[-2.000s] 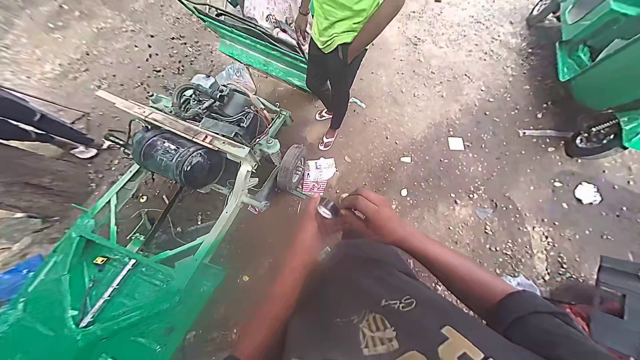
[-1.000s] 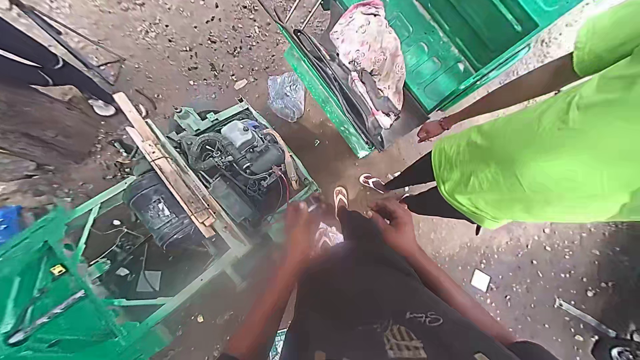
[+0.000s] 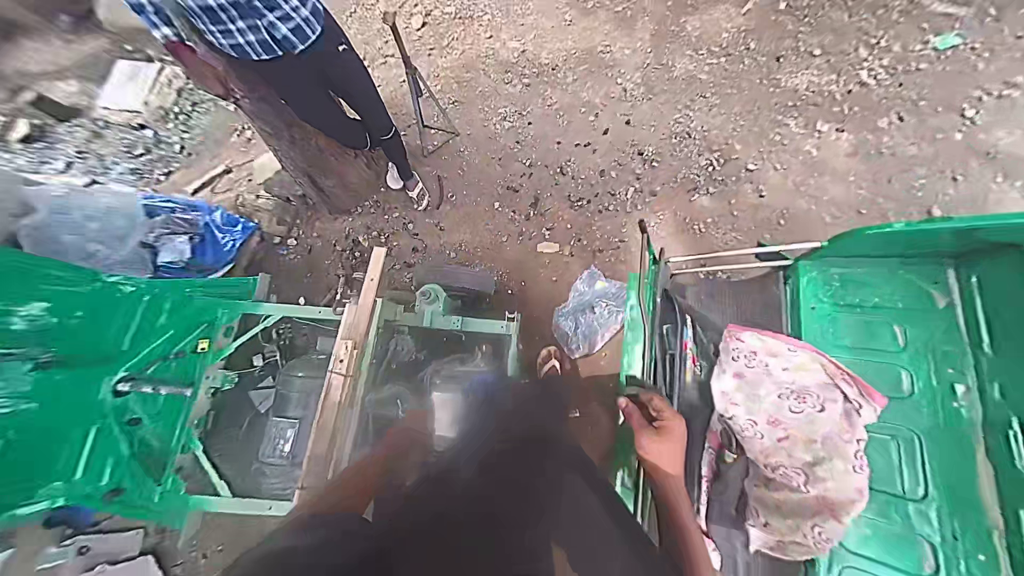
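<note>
My right hand (image 3: 658,432) has its fingers curled near the edge of a green metal panel (image 3: 632,344); a small dark thing shows at the fingertips, too unclear to name. My left hand (image 3: 408,440) is blurred, over the engine area of a green vehicle frame (image 3: 472,322), and whether it holds anything cannot be seen. Wooden planks (image 3: 340,384) lie across that frame, beside a dark cylindrical tank (image 3: 292,416). Right of my right hand, a pink-edged floral cloth (image 3: 792,440) lies over dark material in a green metal body (image 3: 888,336).
A clear plastic bag (image 3: 590,312) lies on the ground between the two green structures. Beyond the frame, a person in a plaid shirt (image 3: 264,24) is beside a tree trunk (image 3: 296,144) and a metal stand (image 3: 420,96). Blue sheeting (image 3: 216,232) lies at the left.
The view has swung strongly. My hands were close together two seconds ago and are now wide apart. The person in the bright green shirt is out of view; one in plaid shows instead.
</note>
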